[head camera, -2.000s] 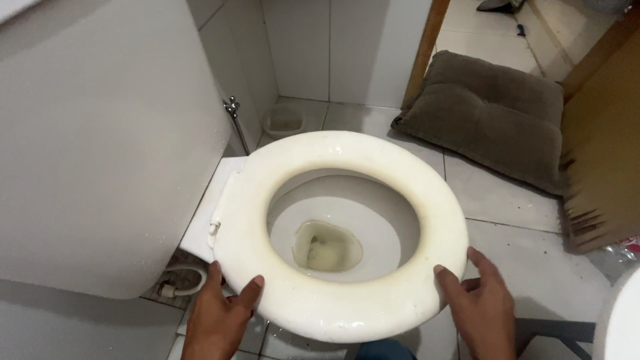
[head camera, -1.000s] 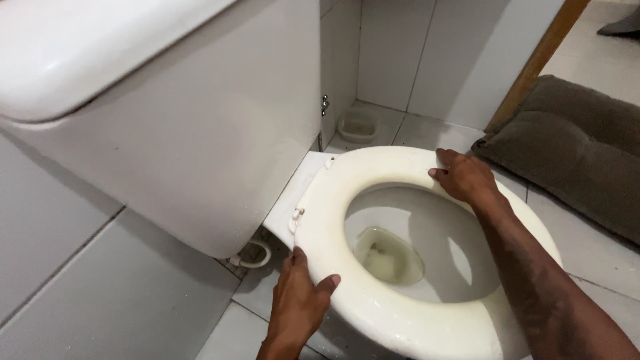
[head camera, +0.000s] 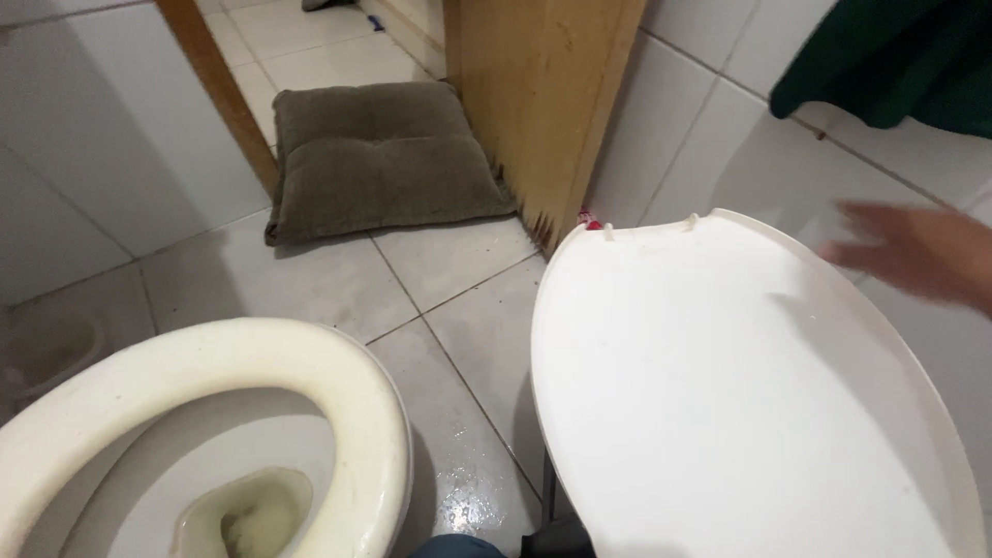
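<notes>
A white plastic toilet lid (head camera: 721, 372) lies at the right, its hinge end pointing away from me. My right hand (head camera: 918, 252), blurred, is beside the lid's upper right edge with fingers apart; whether it touches the lid is unclear. At the lower left, a yellowed toilet seat (head camera: 232, 349) rests on the toilet bowl (head camera: 209, 449), which has cloudy water in it. My left hand is out of view.
A brown cushion (head camera: 380, 163) lies on the floor against a wooden door (head camera: 542, 101) with a splintered lower edge. Dark green cloth (head camera: 907, 62) hangs at the upper right. The tiled floor (head camera: 465, 488) looks wet between seat and lid.
The view has swung right, and the toilet lid is now in sight. My right hand has left the seat and is beside the lid; my left hand, earlier at the seat's edge, is out of view.
</notes>
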